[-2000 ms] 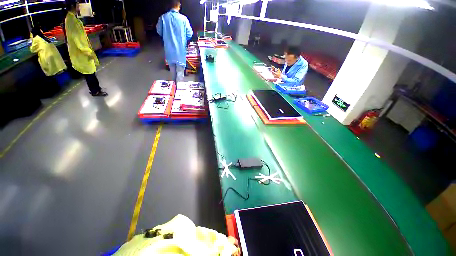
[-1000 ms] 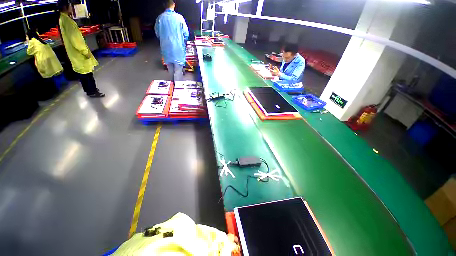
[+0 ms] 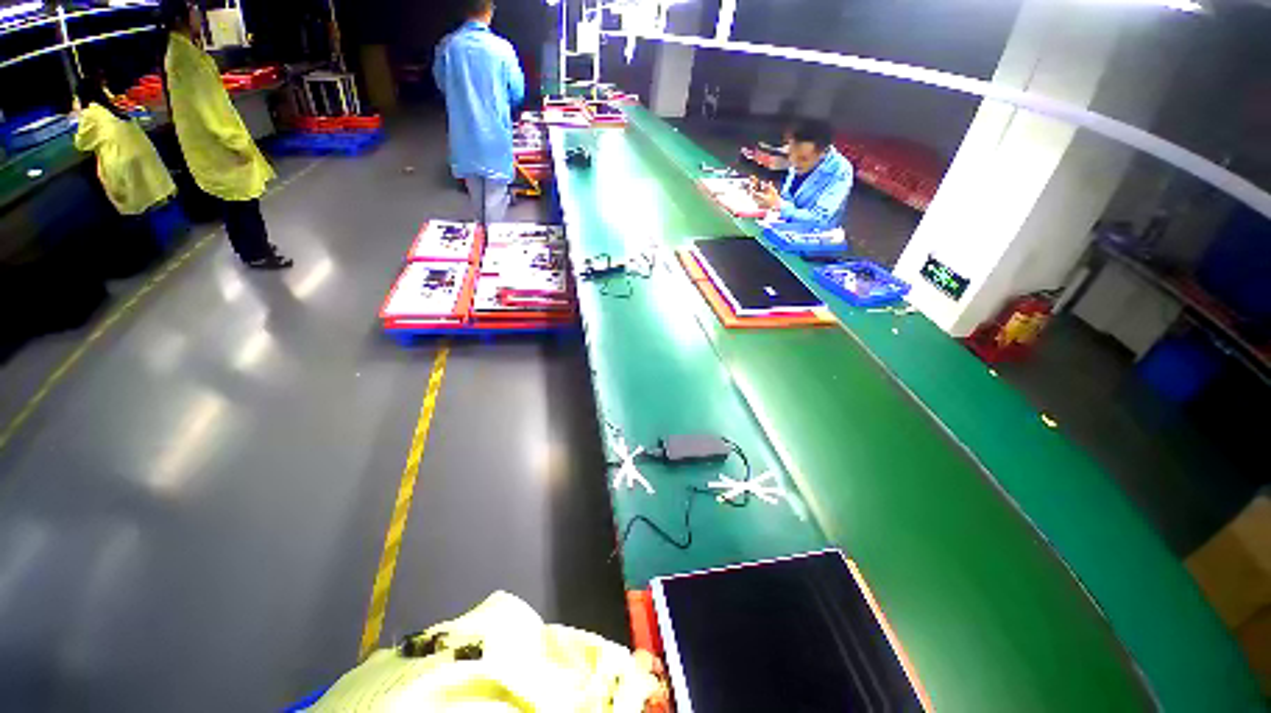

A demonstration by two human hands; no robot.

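Note:
An all-in-one unit (image 3: 788, 634) lies screen up at the bottom of the view, cut off by the lower edge; its screen is black. A red-orange foam pad (image 3: 643, 621) shows under its left edge. A yellow sleeve reaches the unit's left edge; a small bit of my left hand (image 3: 655, 685) shows at its end, cut off by the frame, so its fingers and grip cannot be made out. My right hand is not in view. A black power adapter (image 3: 694, 447) lies on the bench beyond the unit, its cord held down by pale tape crosses (image 3: 747, 488).
A second unit (image 3: 757, 273) lies on a pad farther along the green bench (image 3: 892, 460). A blue bin (image 3: 860, 281) and a seated person (image 3: 815, 188) are at the right. Stacked units (image 3: 524, 265) stand left of the bench; several people are beyond.
The white mark on the near screen is gone; the screen now shows plain black. The view has shifted slightly. The sleeve has hardly moved.

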